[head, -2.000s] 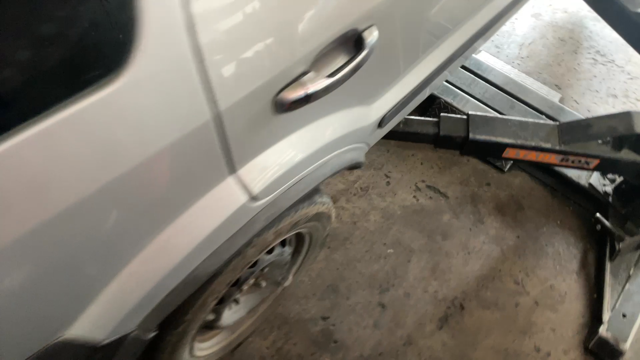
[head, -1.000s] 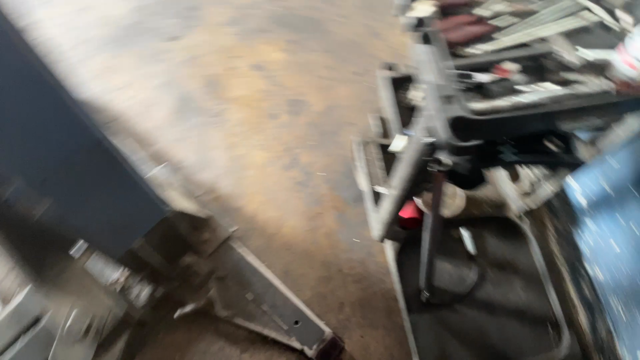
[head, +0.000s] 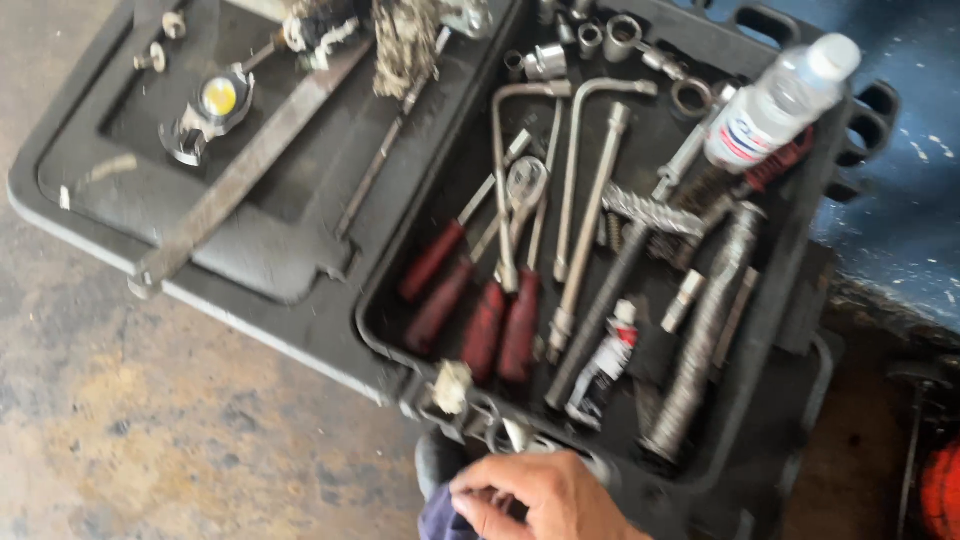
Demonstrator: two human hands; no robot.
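Observation:
My right hand (head: 544, 495) comes in at the bottom, fingers curled, just below the near edge of a black plastic tool tray (head: 757, 390). Dark purple cloth (head: 442, 517) shows beside its fingertips; whether the hand holds anything is unclear. My left hand is out of view. In the tray lie several red-handled screwdrivers (head: 484, 330), a ratchet (head: 526, 184), bent wrenches (head: 574, 176), sockets (head: 622, 37), a black, white and red tube (head: 604, 367) and a worn metal bar (head: 701, 337). A clear plastic bottle (head: 784, 101) leans at the tray's right side.
On the tray's left section (head: 247, 262) lie a long flat metal bar (head: 255, 157), an adjustable wrench-like tool (head: 206, 116), a thin rod (head: 386, 146) and dirty rags (head: 405, 45). A blue surface (head: 907, 150) stands at the right. A red object (head: 941, 487) is at lower right.
The view has swung from the silver car and lift arm to the tool tray, which now fills most of the frame. My right hand has come into view at the bottom.

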